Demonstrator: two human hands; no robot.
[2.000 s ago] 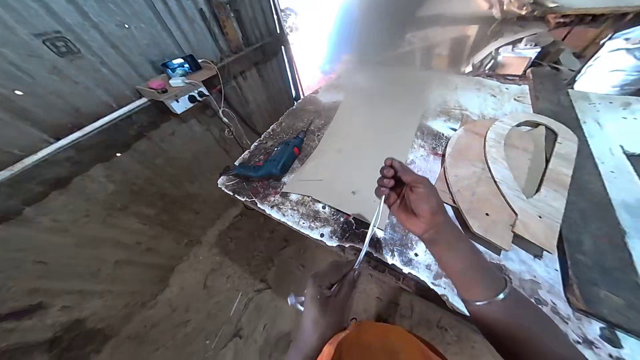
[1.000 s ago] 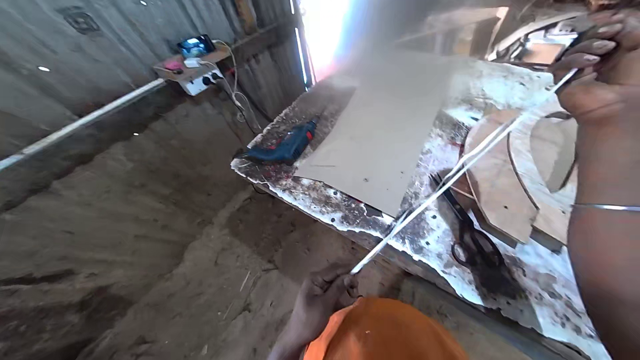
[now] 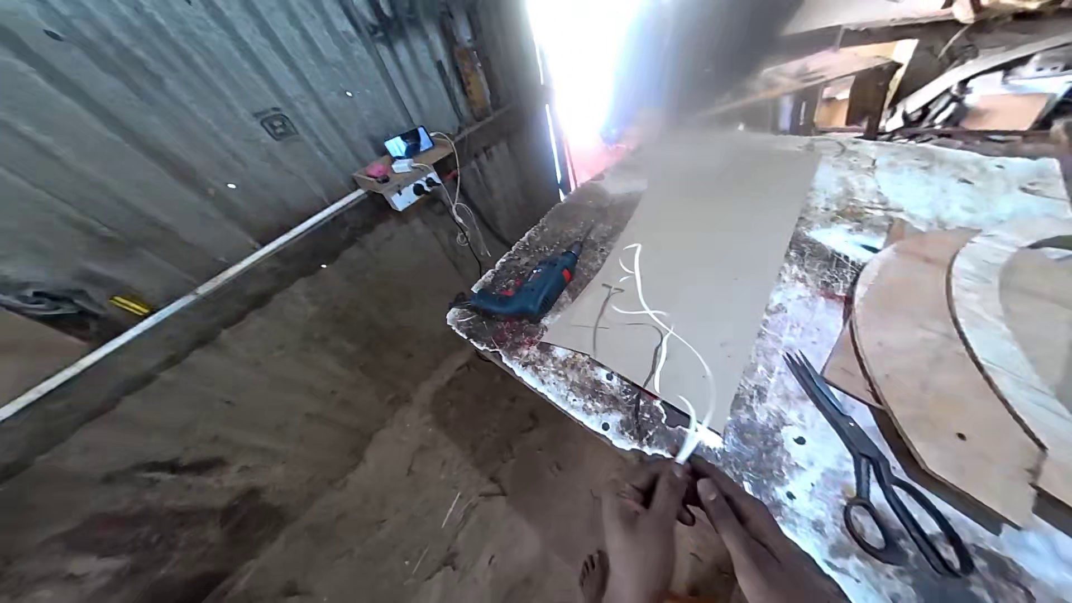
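My left hand and my right hand meet at the table's near edge, fingers closed on the near end of a bundle of thin white cords. The cords' loose ends curl up over a large beige sheet lying on the table. A blue power drill rests on its side at the sheet's left. To the right of my hands lies a pair of large black scissors, blades pointing away from me. Which fingers of each hand pinch the cords is partly hidden.
Curved plywood pieces are stacked on the right of the worn, paint-stained table. At the left, a small wall shelf carries a phone and cables above a power socket. A pale pipe runs along the corrugated metal wall.
My right hand has come down from the upper right to beside my left hand. The cords, stretched taut between my hands a second ago, now hang loose at their far ends.
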